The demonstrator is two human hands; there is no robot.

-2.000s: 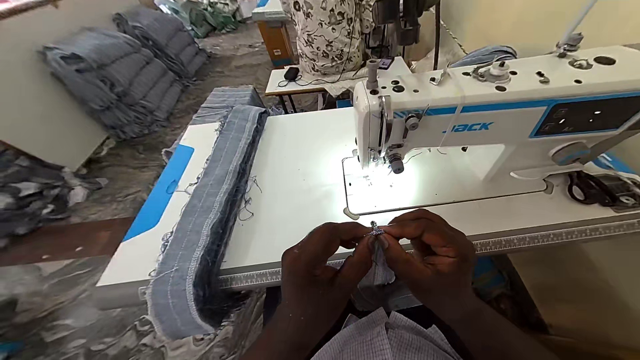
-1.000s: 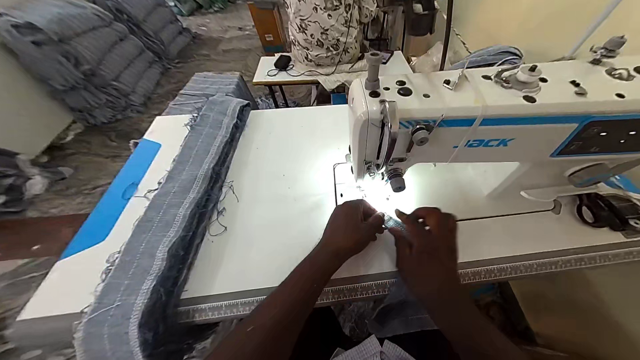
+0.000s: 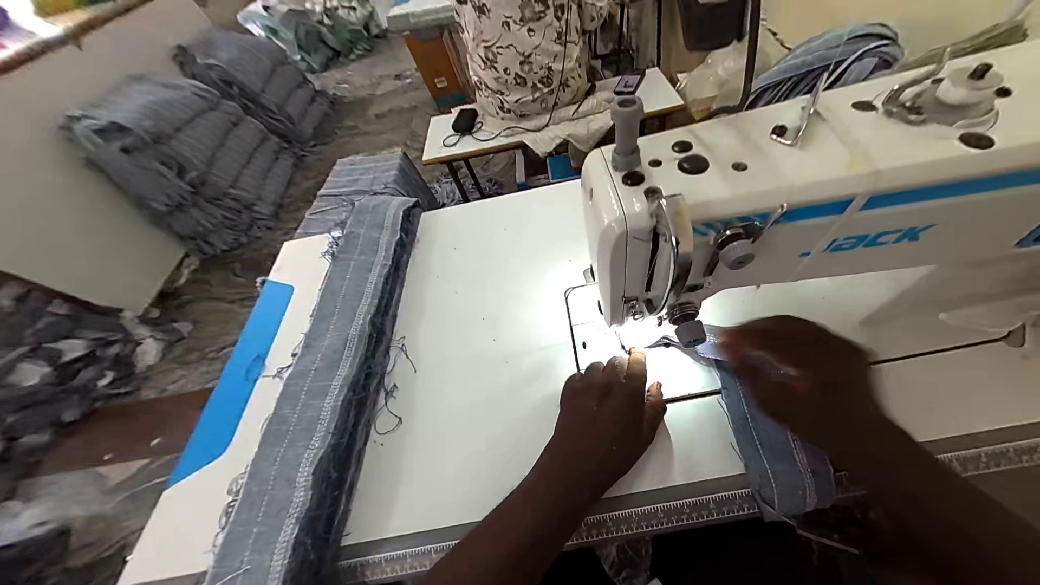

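Observation:
A white Jack sewing machine (image 3: 812, 203) has its lamp lit over the needle plate (image 3: 597, 333). Just left of the needle area, my left hand (image 3: 609, 406) lies with its fingertips by the presser foot; whether it pinches anything is hidden. My right hand (image 3: 800, 382), blurred, grips a blue-grey fabric strip (image 3: 772, 455) right of the needle. From that hand the strip hangs over the table's front edge, and a narrow part of it runs toward the needle. A stack of long blue-grey fabric pieces (image 3: 325, 366) with frayed edges lies along the left of the table.
A measuring tape (image 3: 674, 513) runs along the table's front edge. Folded fabric bundles (image 3: 187, 154) lie on the floor at the left. Behind is a second table (image 3: 487, 142) with a black object (image 3: 465, 121), and a person in patterned clothing (image 3: 524, 57) is beside it.
My hands were together in front of the machine, then moved up to the needle area. Since then my right hand has moved right, away from my left, and more of the fabric strip shows.

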